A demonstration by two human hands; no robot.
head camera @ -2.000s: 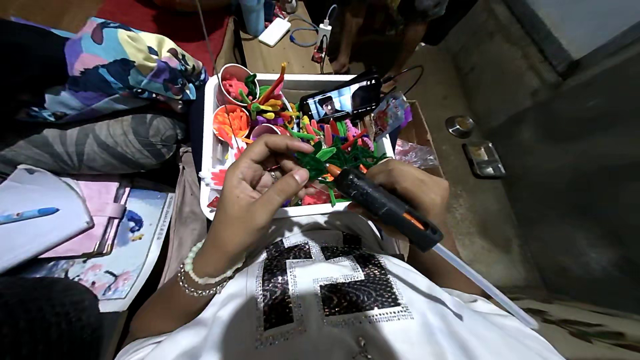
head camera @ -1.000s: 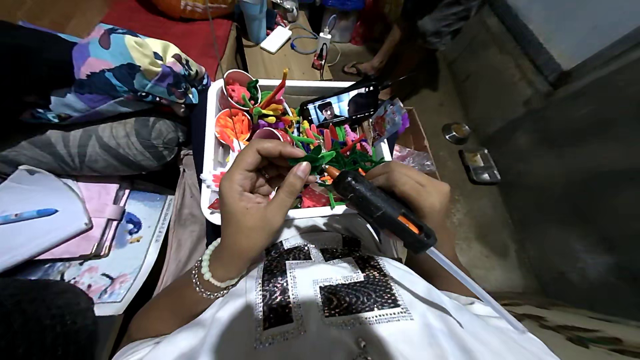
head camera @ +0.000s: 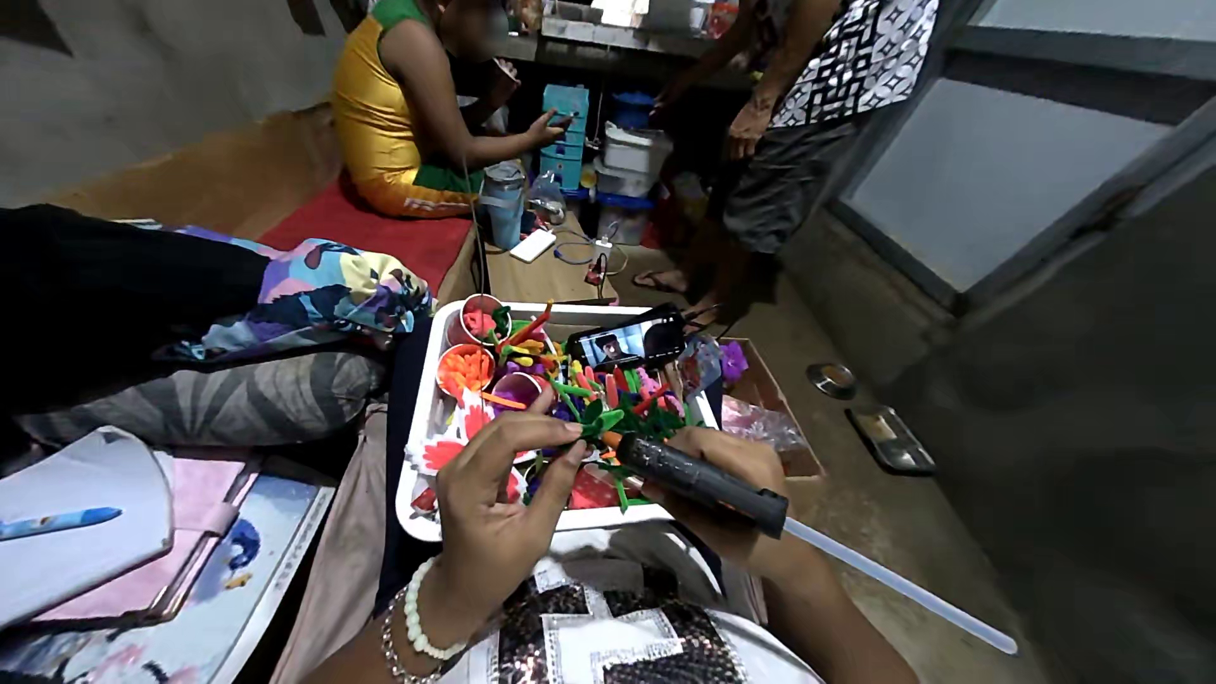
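Observation:
Between thumb and fingertips, my left hand (head camera: pixel 508 484) pinches a small green pipe-cleaner piece (head camera: pixel 600 418) over a white tray (head camera: pixel 418 508). My right hand (head camera: pixel 727 465) grips a black hot glue gun (head camera: pixel 708 483), its orange nozzle touching or very near the green piece. A long translucent glue stick (head camera: pixel 902 584) sticks out of the gun's back end. Paper cups stand at the tray's left side, one with orange pieces (head camera: pixel 465 369), one with pink pieces (head camera: pixel 481 321). Colourful pipe-cleaner pieces fill much of the tray. A phone (head camera: pixel 627 342) showing a video leans at its far side.
A cardboard box (head camera: pixel 793 427) adjoins the tray's right side; metal dishes (head camera: pixel 891 439) lie on the floor. At left are a patterned pillow (head camera: pixel 218 399), notebooks and a blue pen (head camera: pixel 62 522). Beyond sit a tumbler (head camera: pixel 503 204), a power bank (head camera: pixel 533 245) and cables. One person sits, another stands.
The view has tilted up, bringing two people further into sight. My hands stay close together over the tray, with the glue gun's nozzle still at the green piece.

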